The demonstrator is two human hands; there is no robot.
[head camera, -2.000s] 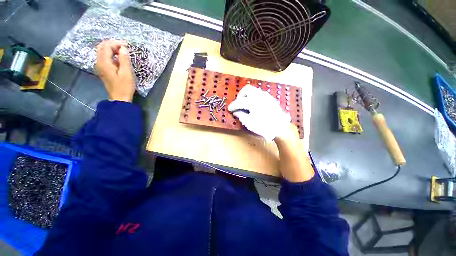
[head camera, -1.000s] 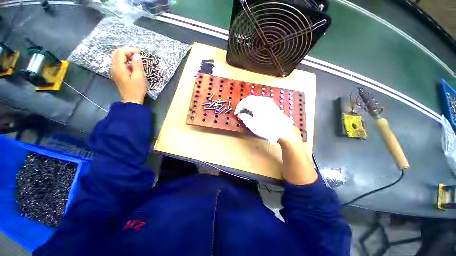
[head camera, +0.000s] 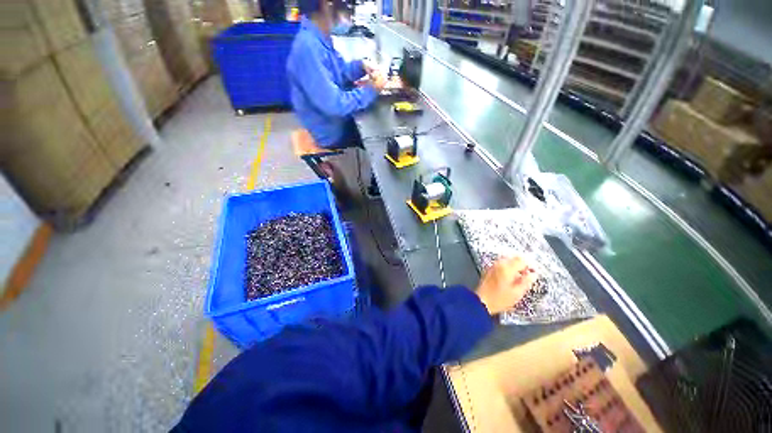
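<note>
My bare left hand [head camera: 505, 285] lies over the clear plastic bag [head camera: 498, 232] of small silvery pins, its fingers curled at the pile. Whether it grips any pin cannot be told. The reddish-brown jig [head camera: 550, 391] with rows of holes sits on the tan board [head camera: 491, 385] at the bottom right, cut off by the frame edge. Loose silvery pins [head camera: 581, 416] lie on the jig. Small black pieces [head camera: 599, 355] lie on the board behind the jig. My right hand is out of the picture.
A blue crate [head camera: 279, 311] of small dark parts stands on the floor at left. Solder reels [head camera: 435, 191] stand along the bench. A crumpled bag [head camera: 569, 207] lies beside the green conveyor [head camera: 635, 224]. The dark fan [head camera: 707, 380] is at lower right. Another person [head camera: 324, 84] works farther up the bench.
The view has swung left and up, showing the floor, crate and other person. The gloved right hand and soldering iron have left view. My left hand is still at the bag.
</note>
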